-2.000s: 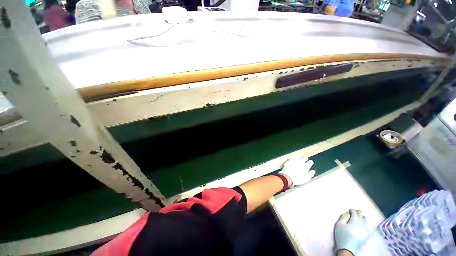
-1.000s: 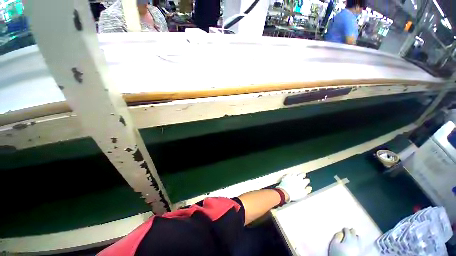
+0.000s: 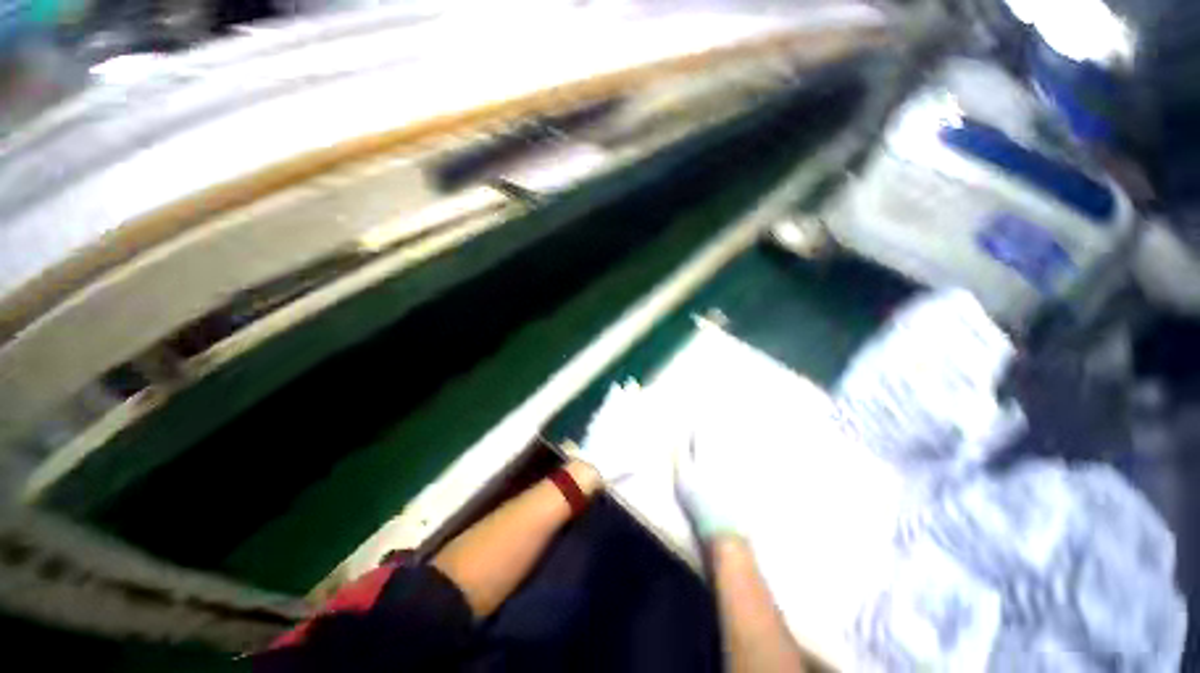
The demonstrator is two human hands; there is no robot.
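Note:
The frame is strongly blurred. The white work board lies in front of my body at lower centre right. My left hand, in a white glove with a dark red band at the wrist, is at the board's left edge. My right hand, gloved in white and pale green, is over the board, to the right of my left hand. The fingers of both hands blend into the white board, and I cannot tell whether they hold anything. Stacked white pieces with grey-blue print stand in piles right of the board.
A dark green conveyor channel runs diagonally on the left, below a white shelf with a chipped cream frame. A tape roll is beyond the board. A white case with blue top stands at upper right. A small tape strip marks the board's corner.
The view has swung right and tilted, showing more of the white case and stacked pieces. My right hand now appears nearer my left hand, with its forearm visible.

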